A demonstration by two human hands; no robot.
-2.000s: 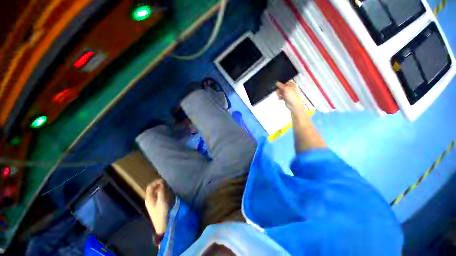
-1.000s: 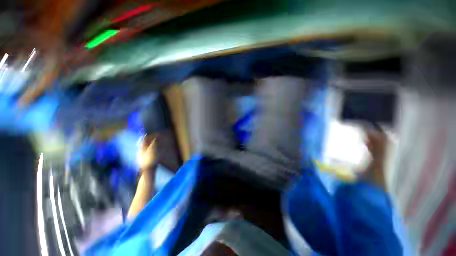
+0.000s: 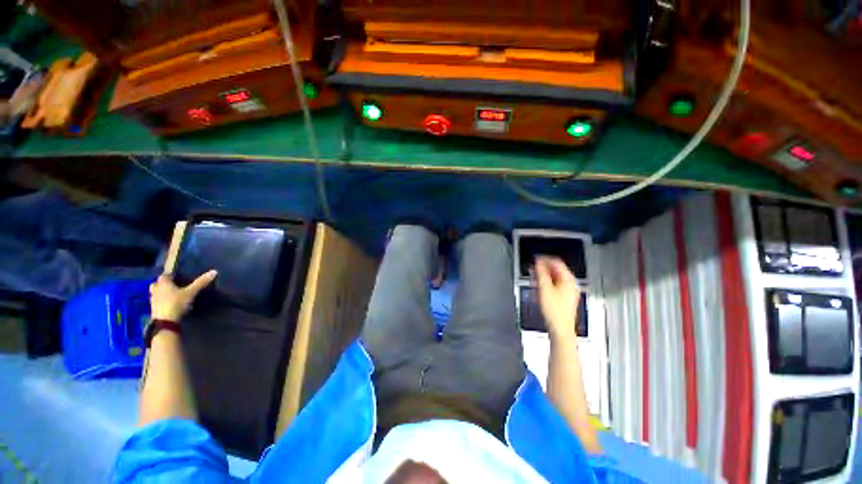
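Note:
A black glossy screen assembly [image 3: 234,260] lies in the upper recess of the black tray [image 3: 236,369] at my left. My left hand [image 3: 176,297] is at its lower left corner, thumb and fingers spread; whether it touches the slab is hard to tell. My right hand [image 3: 558,288] is over the white foam tray [image 3: 588,364] at my right, fingers partly bent and slightly blurred. Dark slabs lie in that tray, one above the hand [image 3: 554,253] and one partly behind it. Whether the right fingers touch a slab is not clear.
The middle press [image 3: 482,80] stands on the green bench [image 3: 397,156], with presses either side. An air hose [image 3: 699,142] loops down at right. White trays with red edges [image 3: 732,340] stack at far right. A cardboard carton [image 3: 321,302] stands under the black tray. A blue stool [image 3: 109,326] stands left.
The view has turned from tilted, through blurred, to nearly level. My left hand is now at the screen in the black tray. My right hand has stayed by the white foam tray.

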